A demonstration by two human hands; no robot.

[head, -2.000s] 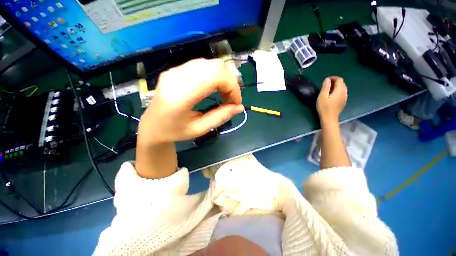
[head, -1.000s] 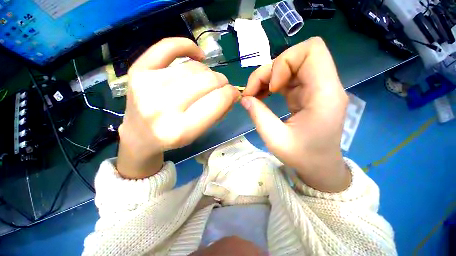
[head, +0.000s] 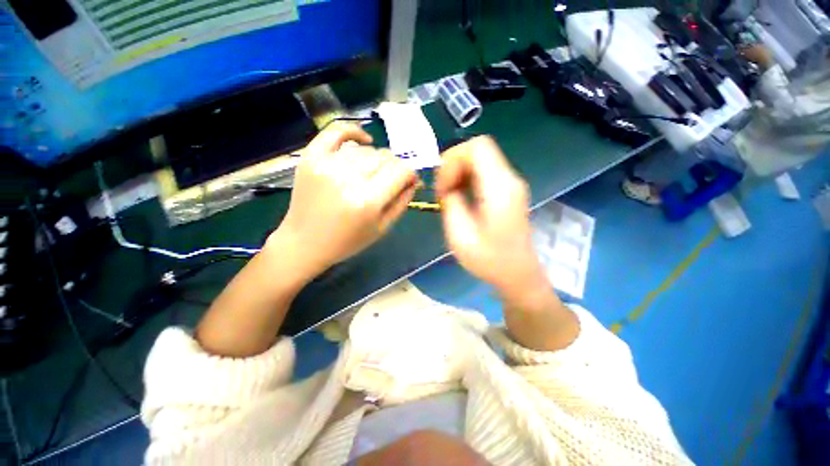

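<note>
My left hand (head: 341,207) is raised over the bench with its fingers curled. My right hand (head: 487,217) is just to its right, blurred, its fingers bent towards the left fingertips. Whatever is between or inside the fingers is hidden. A yellow stick (head: 424,207) shows between the hands, seemingly on the green bench. Thin dark lead ends (head: 407,156) show over the lower part of a white paper slip (head: 409,129), just beyond my hands.
A monitor (head: 209,55) stands at the upper left. White cable (head: 173,252) and black cables lie left. A label roll (head: 460,101) and black units (head: 582,96) are beyond my right hand. A white tray (head: 561,246) is below the bench edge. A white rack (head: 628,68) holds black units.
My right hand has left the black mouse and come to my left hand; both stay close together, now a little apart. The view has swung right, and the bench things appear shifted left.
</note>
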